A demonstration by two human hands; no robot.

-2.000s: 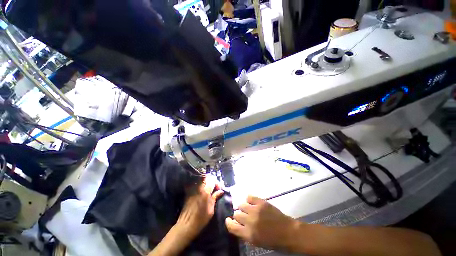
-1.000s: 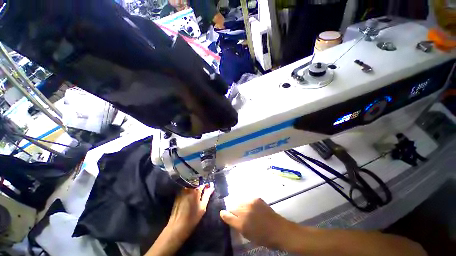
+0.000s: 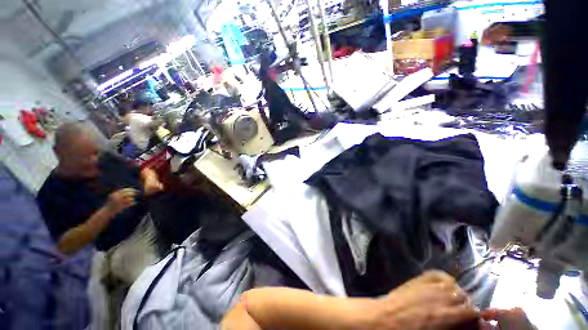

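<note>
The black fabric piece (image 3: 412,187) lies crumpled on the white table, left of the sewing machine (image 3: 532,200). My left hand (image 3: 429,303) is at the fabric's near edge; its fingertips are blurred, and what they hold cannot be made out. Only the fingers of my right hand (image 3: 512,318) show, at the bottom edge, close to my left fingertips. A pale fabric piece (image 3: 309,219) lies left of and partly under the black one. The machine's needle end is at the right, partly cut off by the edge.
A seated person (image 3: 90,187) in dark clothes is at the left, holding dark cloth. Pale grey fabric (image 3: 187,290) is heaped at the lower left. Another machine (image 3: 244,129) stands behind it. White stacks (image 3: 361,80) and a cardboard box (image 3: 412,51) are at the back.
The view has swung far to the left, so the machine now sits at the right edge and the seated person shows. My hands are now close together, lower in the picture.
</note>
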